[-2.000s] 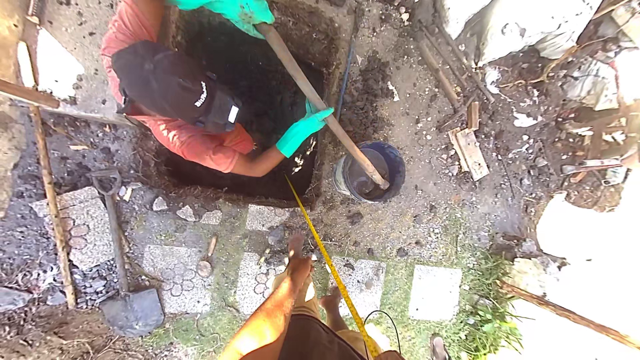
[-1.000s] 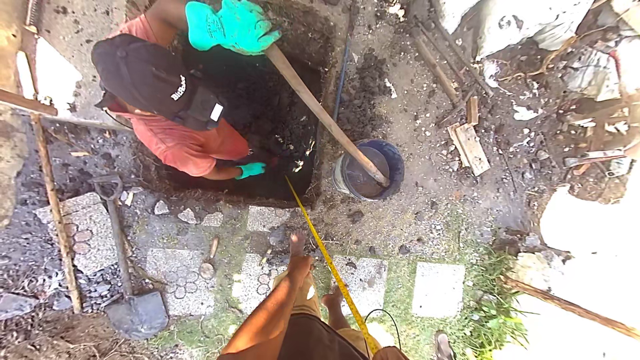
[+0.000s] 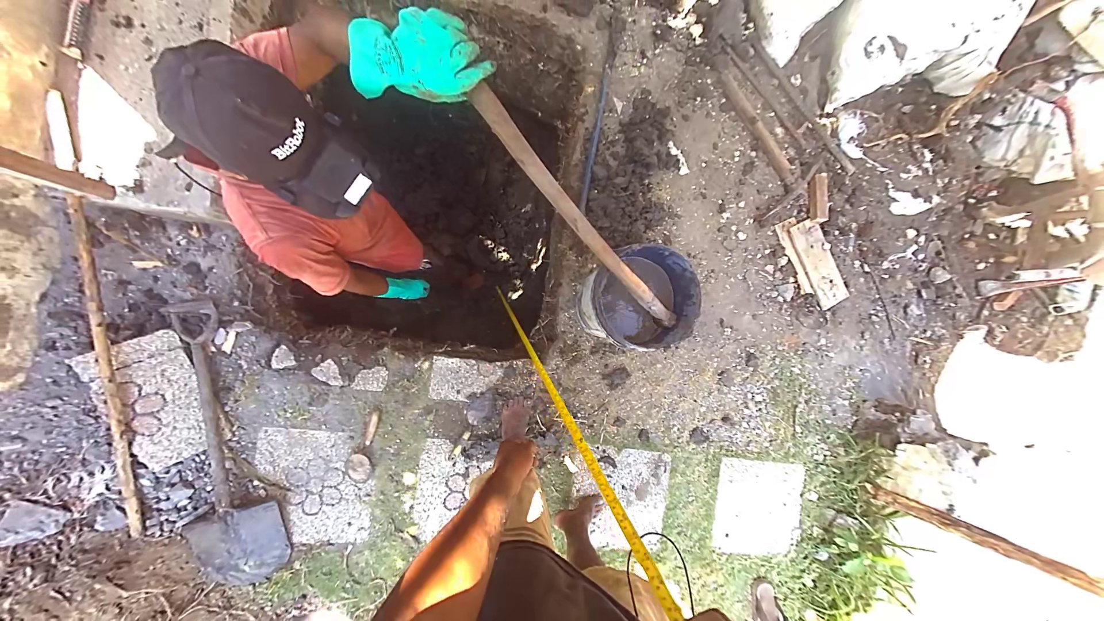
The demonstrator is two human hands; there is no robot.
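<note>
My left hand (image 3: 516,459) is low at the centre, beside my bent leg; its fingers are too unclear to read. My right hand is out of view. A yellow tape measure blade (image 3: 573,431) runs from the bottom edge up to a dark dug pit (image 3: 483,155). A co-worker in a dark cap leans in the pit, one green-gloved hand at the top of a wooden pole (image 3: 552,190). The pole's other end rests in a bucket (image 3: 686,285) of grey-brown liquid at the pit's right side. The co-worker's other gloved hand is low inside the pit.
A shovel (image 3: 237,543) and a long stick (image 3: 103,354) lie at left. Paving slabs (image 3: 759,504) cross the grass below the pit. Wood scraps (image 3: 818,259) and white sacks (image 3: 914,43) lie at right. A small wooden-handled tool (image 3: 360,466) rests on a slab.
The co-worker's lower gloved hand has left the pole and gone down into the pit. The upper glove stays at the pole's top. The tape still reaches the pit.
</note>
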